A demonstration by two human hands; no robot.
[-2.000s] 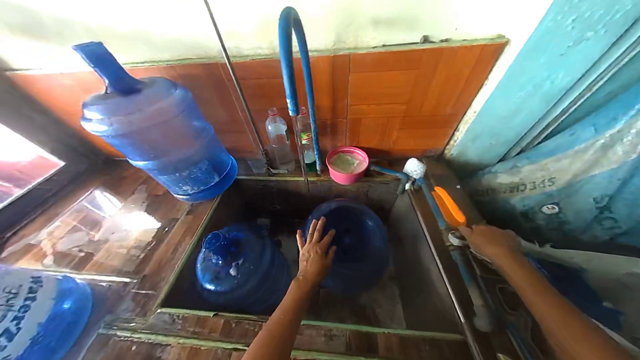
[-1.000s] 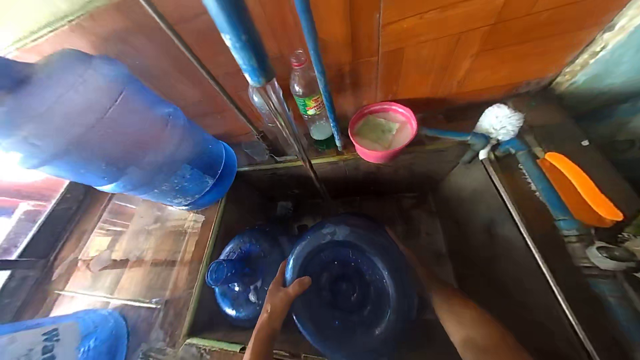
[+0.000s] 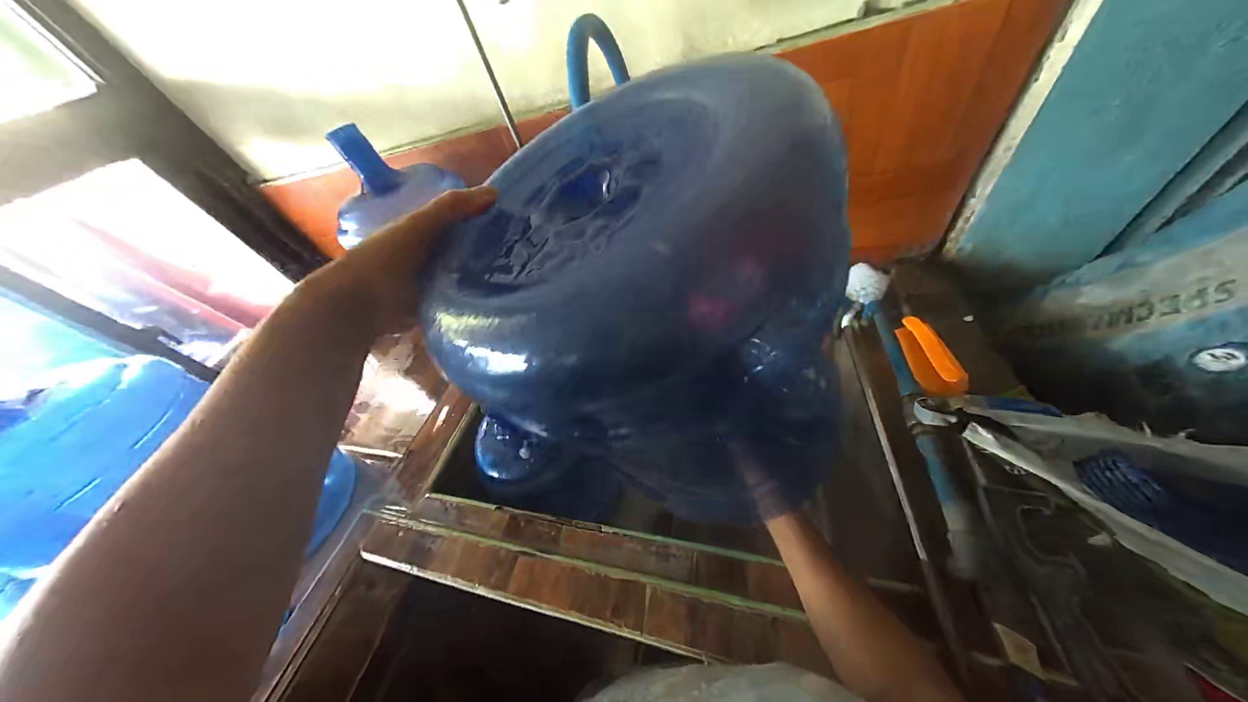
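A large translucent blue plastic water jug (image 3: 663, 263) is held up above the sink, tilted, with its round base facing me. My left hand (image 3: 444, 219) grips the upper left edge of that base. My right hand (image 3: 765, 468) is on the jug's lower right side, seen blurred through the plastic, so its fingers are mostly hidden. Below the raised jug, a second blue jug (image 3: 509, 450) stands in the sink (image 3: 682, 531), only its top part plainly visible.
Behind my left arm stands another blue jug with a handle (image 3: 405, 190). A further blue jug (image 3: 107, 439) is at far left. On the right are a white brush (image 3: 866, 283), an orange-handled tool (image 3: 931, 356), blue pipes (image 3: 936, 478) and a sack (image 3: 1141, 312). A blue hose (image 3: 595, 49) arches behind.
The large jug, down in the sink in both earlier frames, is now lifted above it in both hands. My right hand, near the orange handle two seconds ago, is now on the jug.
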